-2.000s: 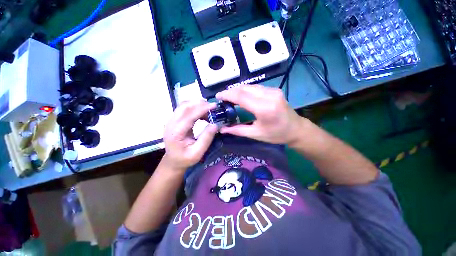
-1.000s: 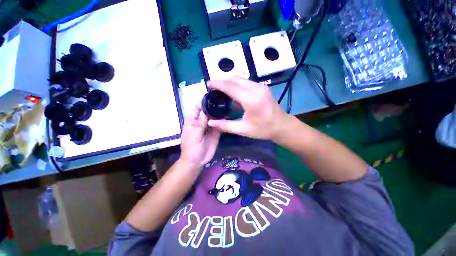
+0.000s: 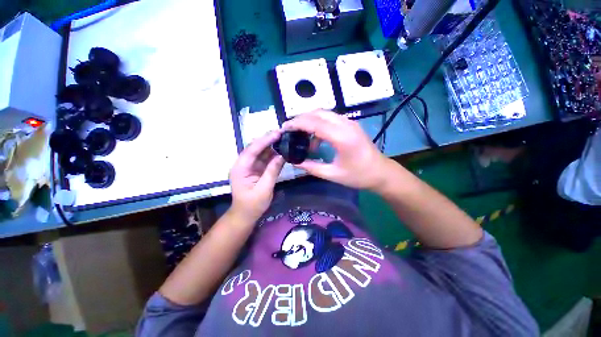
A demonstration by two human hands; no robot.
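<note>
A small round black unit is held between both bare hands in front of the bench edge. My right hand grips it from the right with thumb and fingers. My left hand touches its left side with thumb and fingertips. Part of the unit is hidden by the fingers. The fixture with two white square blocks stands just behind the hands. A cluster of black round housings lies on the white mat to the left.
Dark screws lie on the green bench behind. A grey boxy machine, a grey electric screwdriver with black cable and clear trays stand behind and right. A white box with red light is left. Another person's pale sleeve shows at right.
The black unit was seen side-on, then face-up, and is now tilted again. My left fingers have come up from below to its left side. The camera view has shifted a little.
</note>
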